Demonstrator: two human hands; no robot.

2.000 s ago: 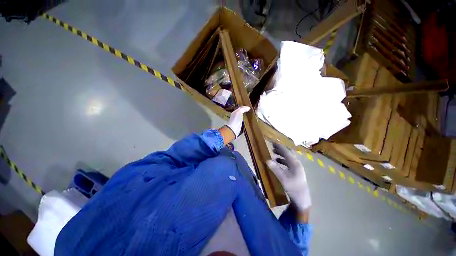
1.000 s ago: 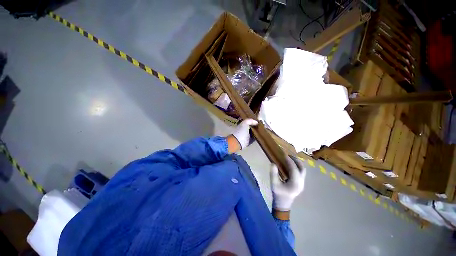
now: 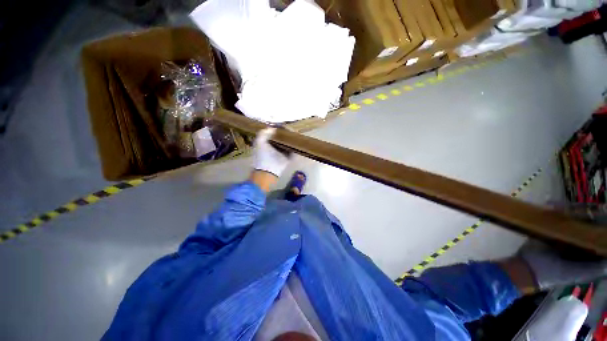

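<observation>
A long brown cardboard strip runs from the open carton's near side out to the right edge of the picture. My left hand, in a white glove, grips it near its carton end. My right hand, gloved and blurred at the right edge, is under the strip's other end, its fingers mostly hidden. The open carton holds flat cardboard and crinkled clear plastic. White sheets lie crumpled beside it.
Brown cartons with small white labels stand at the top. Yellow-black tape crosses the grey floor on the left and more lies at right. Red items stand at the right edge. A white object is at the bottom right.
The view has turned right. The strip now points to the right instead of down toward me, and my right arm has stretched far out to the right with its end.
</observation>
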